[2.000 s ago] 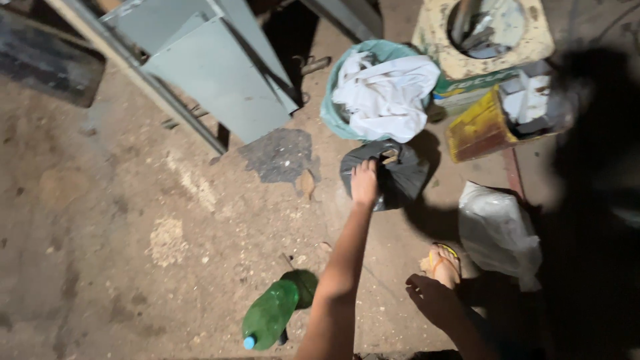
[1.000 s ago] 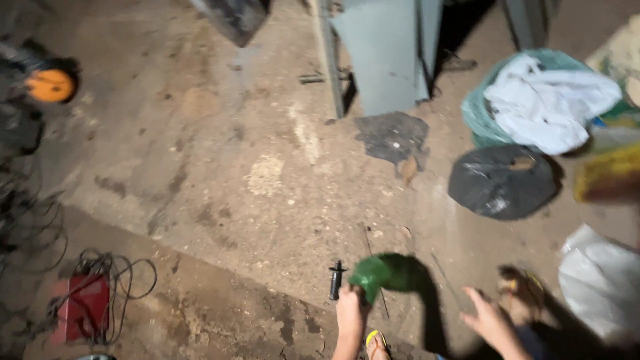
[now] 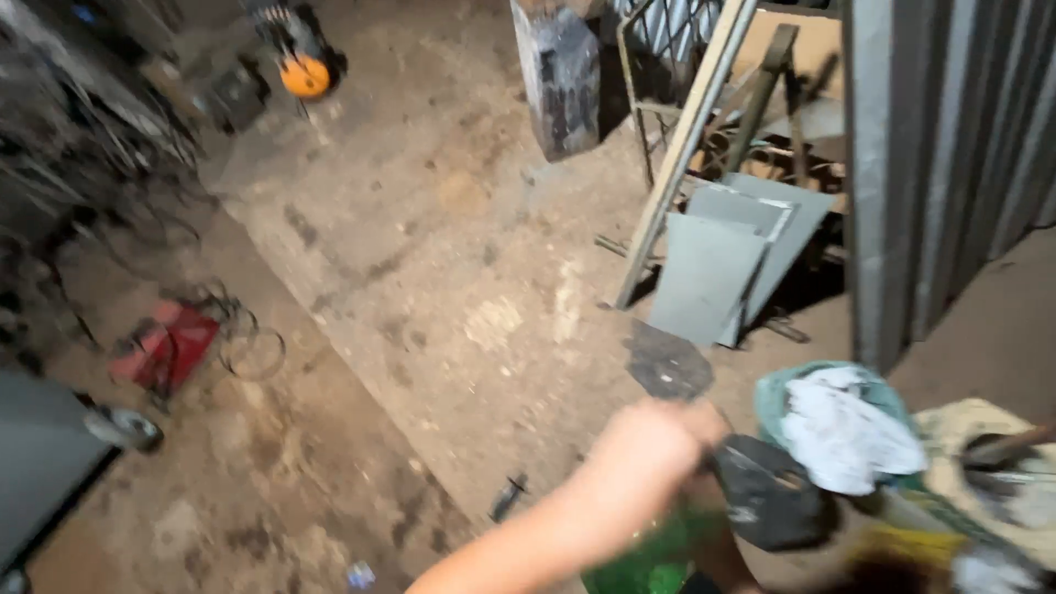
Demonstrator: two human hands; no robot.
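My left hand (image 3: 652, 441) is blurred, its fingers curled and hidden from view, at the end of a forearm reaching up from the bottom edge. Close against it on the right is my right hand (image 3: 703, 422), mostly hidden behind it. A green plastic bottle (image 3: 639, 557) shows below both hands, partly covered by the left forearm. Blur and overlap hide which hand grips it. A black plastic bag (image 3: 771, 495) lies just right of the hands, beside a teal bag (image 3: 771, 400) with white cloth (image 3: 850, 429) in it.
Grey sheet panels (image 3: 705, 272) lean by a metal frame and a corrugated metal sheet (image 3: 907, 181). A black side handle (image 3: 507, 497) lies on the floor. At left are a red machine (image 3: 177, 342) with cables and a caster wheel (image 3: 132, 429); an orange round thing (image 3: 305, 76) is farther back.
Two seconds ago my left hand was at the black bag; one second ago it was at the green bottle. Now both hands are close together above the bottle. The view has shifted strongly.
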